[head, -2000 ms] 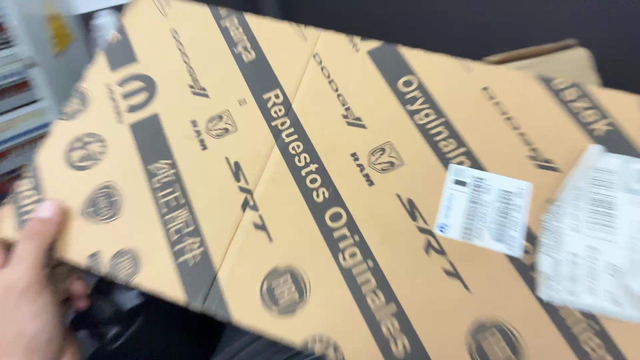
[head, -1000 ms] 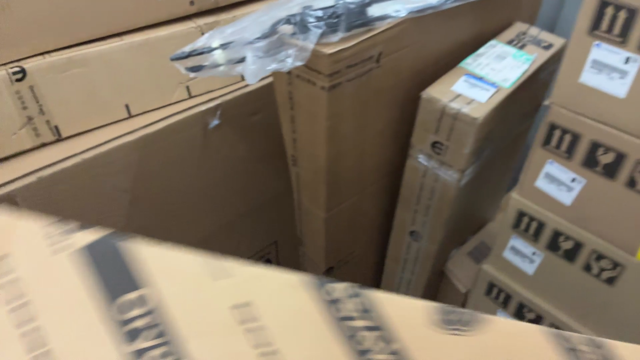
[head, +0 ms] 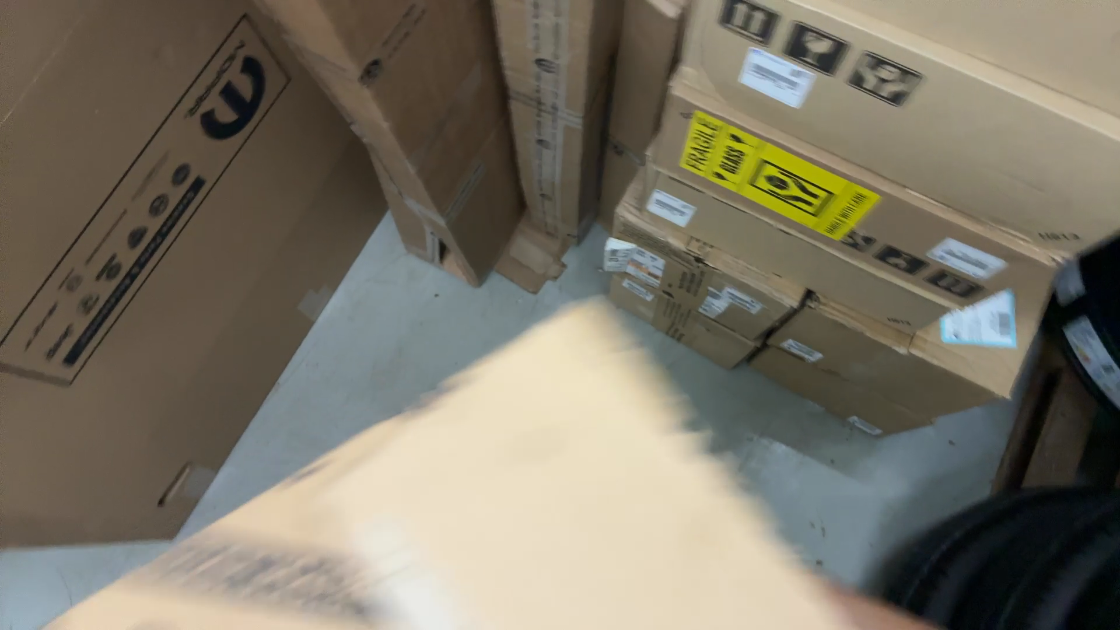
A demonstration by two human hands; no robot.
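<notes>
A light-brown printed cardboard box (head: 542, 464), blurred, fills the lower middle of the head view and is held up above the grey floor. At its lower right edge shows a small blurred strip of my right hand (head: 875, 608), which grips the box; the fingers are mostly hidden. My left hand is out of view. Dark print runs over the box's lower left part, and one corner points up and away from me.
A large flat carton (head: 289, 289) leans at the left. Tall narrow cartons (head: 464, 175) stand behind on the floor (head: 367, 341). Stacked cartons (head: 962, 175), one with a yellow fragile label (head: 779, 175), rise at the right. Black tires (head: 1015, 560) lie at the lower right.
The view has swung from the printed box face down to the floor and stacks. The left-side hand seen on the box two seconds ago is out of view; a strip of hand shows at lower right.
</notes>
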